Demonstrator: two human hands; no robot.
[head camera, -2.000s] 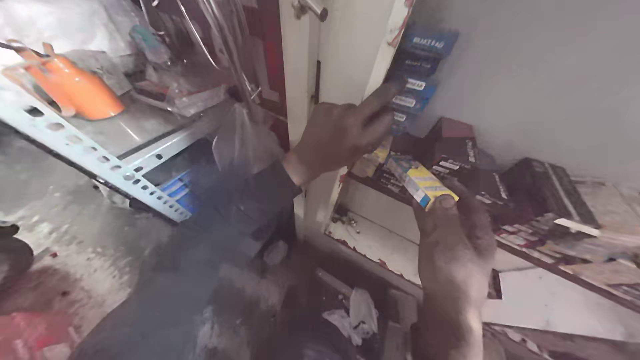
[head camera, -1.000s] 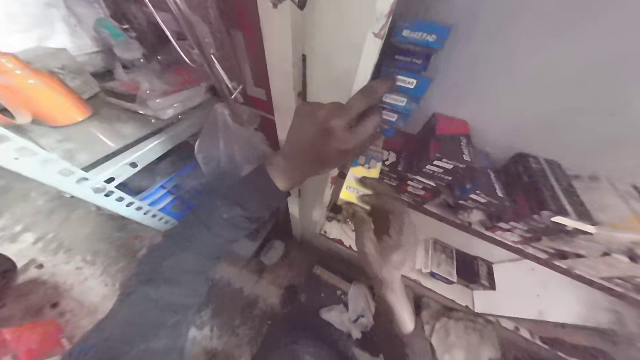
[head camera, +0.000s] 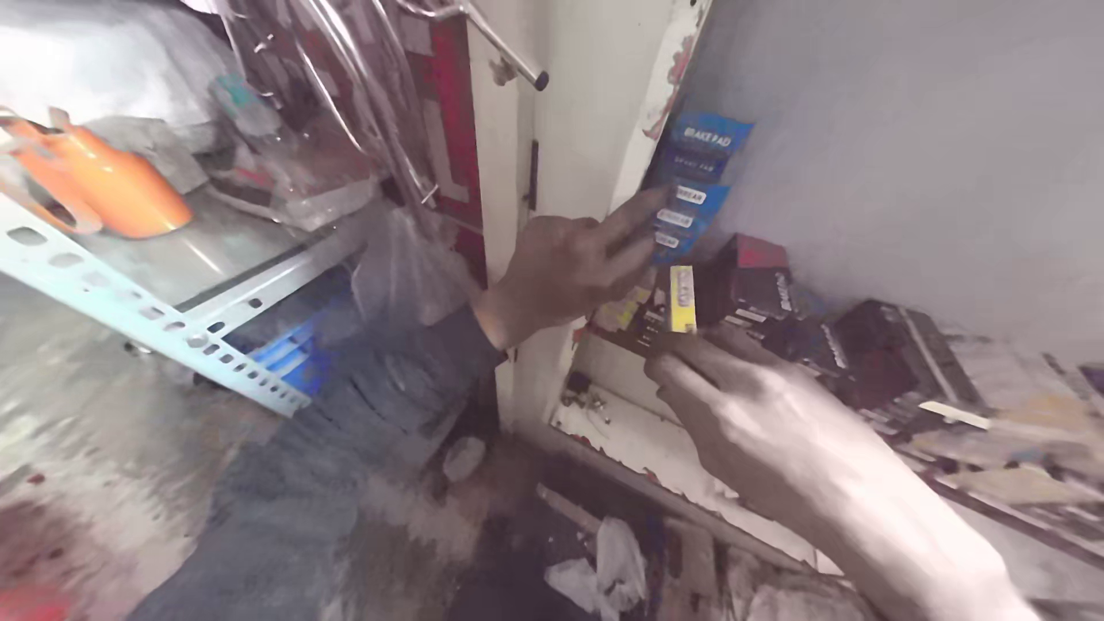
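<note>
My left hand (head camera: 582, 272), in a dark sleeve, reaches across the cabinet's left edge, its fingers against a stack of blue brake pad boxes (head camera: 707, 136). Whether it grips any of them is not clear. Lower and to the right is my right hand (head camera: 720, 375), its fingertips at the lower end of a narrow yellow box (head camera: 682, 298) that stands upright among dark boxes on the shelf. The fingers partly hide that end, so a grip cannot be made out. A dark box with a red side (head camera: 761, 253) lies just right of the yellow one.
More dark boxes (head camera: 897, 354) and loose flat packets (head camera: 1018, 448) fill the shelf to the right. A perforated metal rack (head camera: 155, 310) at the left carries an orange container (head camera: 129, 190). A metal rod (head camera: 509, 52) juts out near the cabinet frame. Crumpled plastic (head camera: 619, 561) lies below.
The yellow box was in my right hand, in front of the shelf, two seconds ago; it now stands among the dark boxes. My left hand stays by the blue stack.
</note>
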